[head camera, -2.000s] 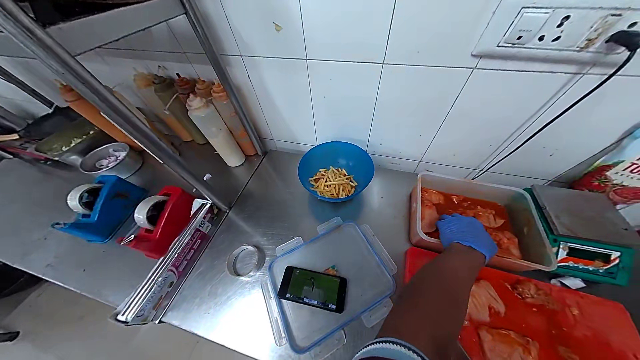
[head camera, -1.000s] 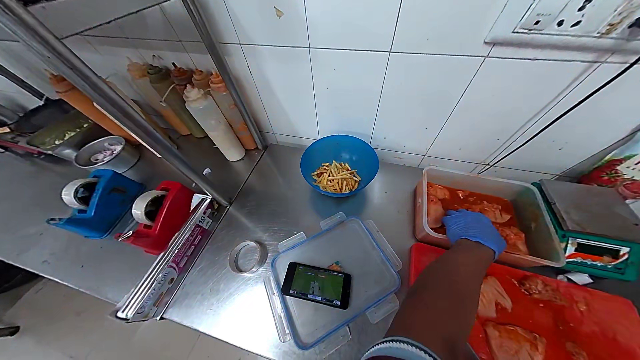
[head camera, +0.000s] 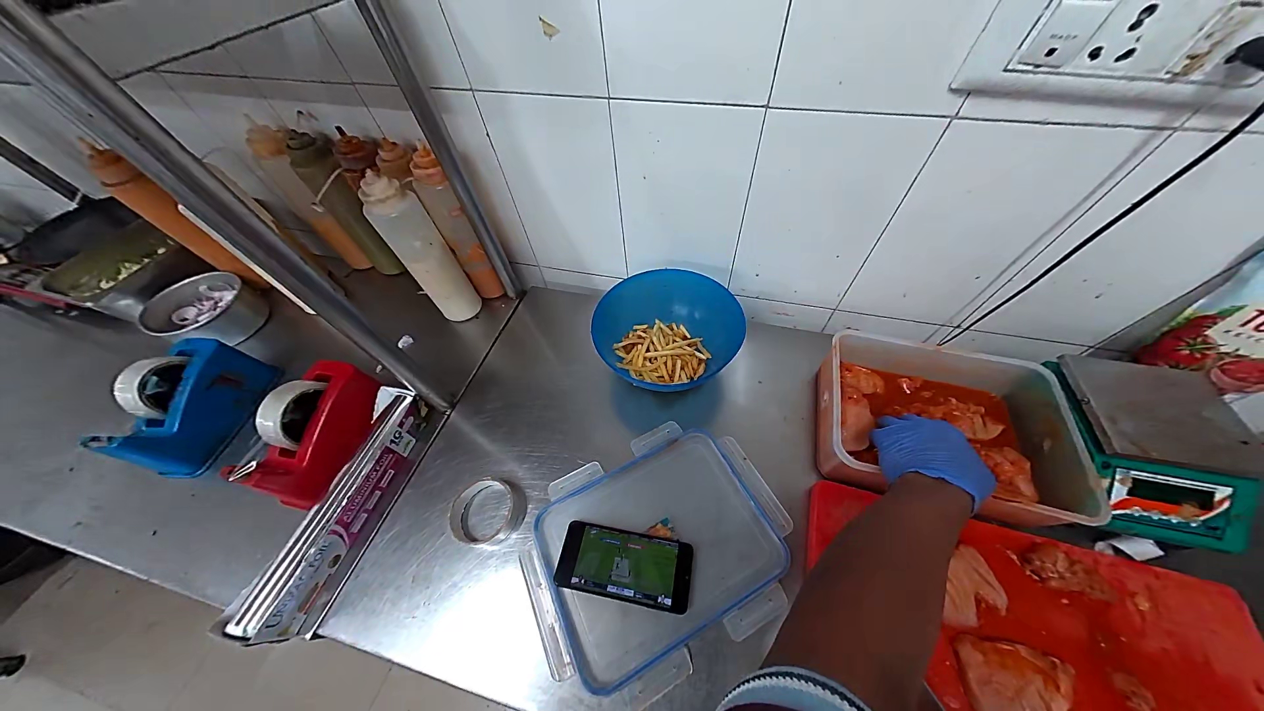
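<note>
My left hand (head camera: 933, 456), in a blue glove, reaches into a rectangular plastic container (head camera: 1076, 444) of raw chicken pieces (head camera: 1007, 474) in red-orange marinade. Its fingertips are down among the pieces near the container's left side, so a grip on any piece cannot be made out. Below the container lies a red cutting board (head camera: 1155, 617) with chicken pieces (head camera: 1012, 676) and red marinade on it. My right hand is not in view.
Left of the container are a blue bowl (head camera: 726, 331) of fries, a clear lid (head camera: 711, 494) bearing a phone (head camera: 624, 567), and a tape roll (head camera: 487, 512). Farther left: tape dispensers (head camera: 326, 434), a wrap box (head camera: 336, 533), squeeze bottles (head camera: 420, 247) and a metal post (head camera: 247, 227). A scale (head camera: 1165, 405) stands right.
</note>
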